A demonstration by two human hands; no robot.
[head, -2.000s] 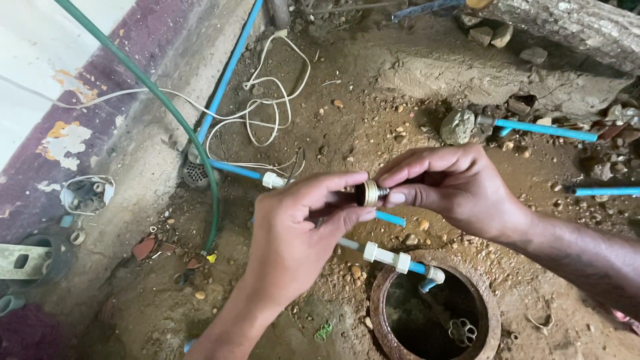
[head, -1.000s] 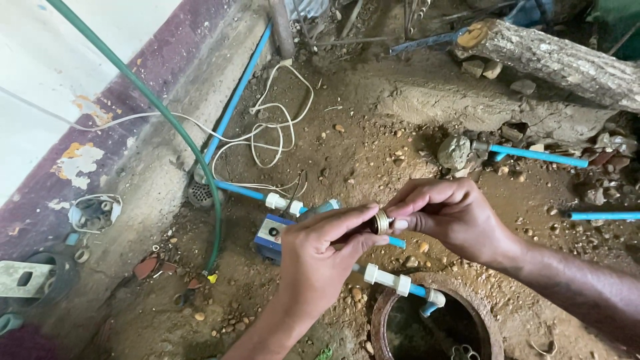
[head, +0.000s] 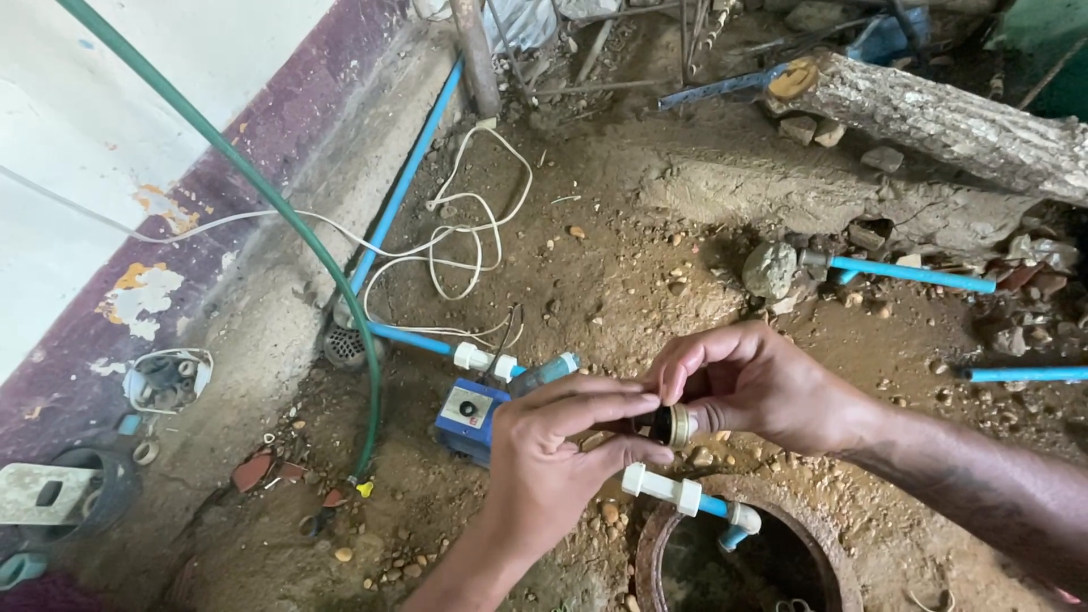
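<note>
Both hands meet right of the view's centre around a small round brass fitting with a black part (head: 677, 425). My left hand (head: 565, 446) pinches its black side between thumb and fingers. The thumb of my right hand (head: 756, 387) presses the brass rim from the right, its index finger curled above. Behind my left hand stands a blue pump control box (head: 466, 414) with a dial, partly covered. White pipe unions (head: 663, 487) on blue pipe run beneath the hands to an elbow (head: 745, 518) over a round well opening (head: 650, 552).
A green hose (head: 293, 225) hangs at the left, near a loosely coiled white cable (head: 489, 204). Blue pipe (head: 416, 166) follows the wall. A log (head: 935, 115) and a short blue pipe (head: 909, 272) lie at the right. A tub (head: 110, 501) and a cut container of fittings (head: 168, 382) sit left.
The fitting has been turned between the fingers; its black part now faces my left hand. The blue box, hidden two seconds ago, shows beside my left hand. The view has shifted somewhat.
</note>
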